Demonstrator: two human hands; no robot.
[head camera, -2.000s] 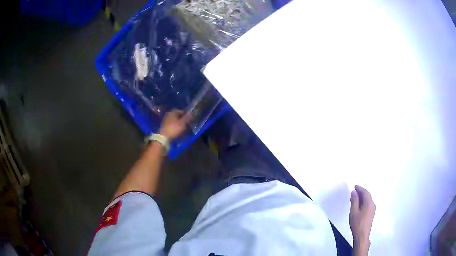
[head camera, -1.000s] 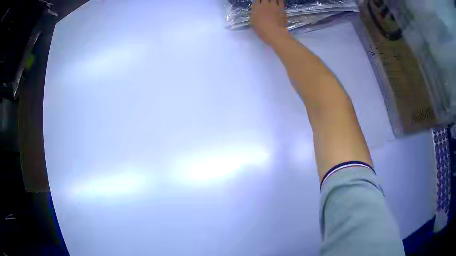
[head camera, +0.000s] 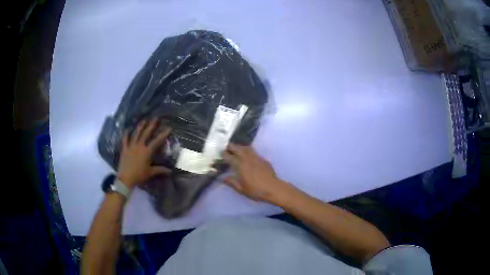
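A dark brown garment in a clear shiny polybag (head camera: 188, 80) lies on the white table in front of me. White hang tags (head camera: 221, 129) show on its lower right part, one long and slanted, one shorter below it. A dark fold of cloth points down toward the table's front edge. My left hand (head camera: 141, 153) lies on the bag's lower left with its fingers spread. My right hand (head camera: 250, 172) is at the lower right edge beside the tags, fingers bent, slightly blurred. Whether its fingertips grip anything cannot be told.
The white table (head camera: 344, 123) surrounds the bag. A brown cardboard box (head camera: 422, 35) under plastic stands at the upper right. A sheet of purple round stickers (head camera: 455, 118) hangs along the right edge. Blue crate parts show below the front edge.
The bagged dark garment now lies at the table's middle; one second ago plastic bags showed only at the top edge under one hand. Both hands are now on or beside it. The view has shifted.
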